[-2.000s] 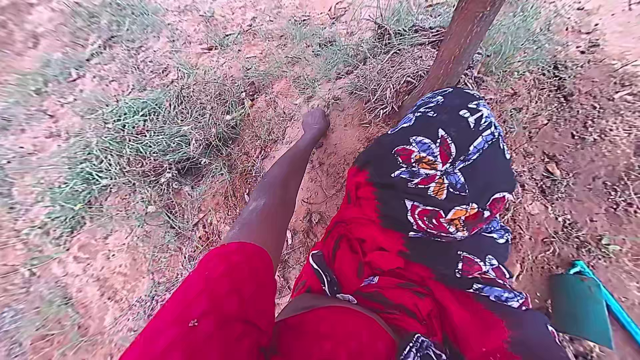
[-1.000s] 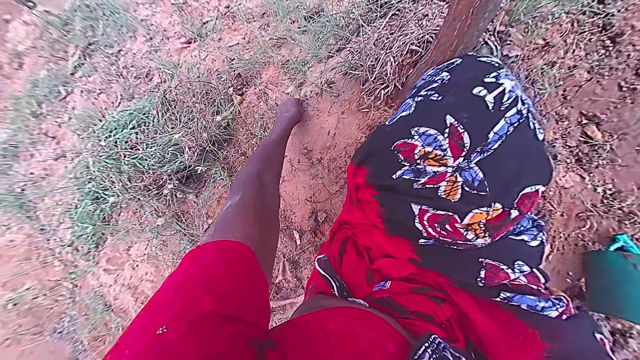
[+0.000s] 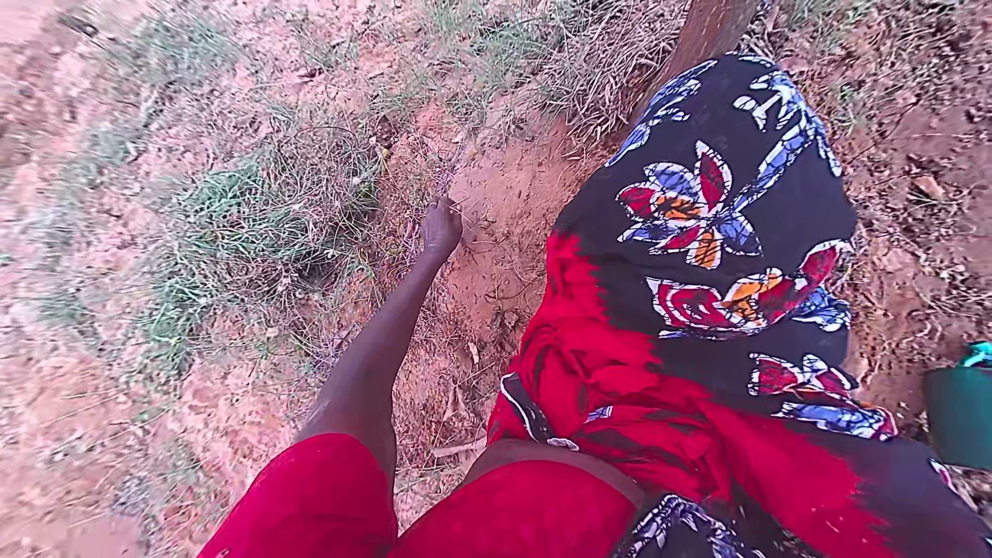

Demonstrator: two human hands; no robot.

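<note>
My left hand is low over the reddish soil, left of my lap, with its fingers curled. Thin dry stems show just past the knuckles; whether the fingers grip them is unclear. A tuft of green and dry grass grows to the left of the hand. My right hand is not visible; the red right sleeve ends at a bit of forearm that passes out of sight at the patterned cloth. This black and red cloth, printed with flowers, covers my legs.
A tree trunk rises beyond my knees, with a clump of dry grass at its base. At the right edge stands a dark green container with a turquoise piece on top. Dry leaves lie near my left forearm.
My left hand has drawn back from farther out on the soil, closer to my body. The view has shifted slightly.
</note>
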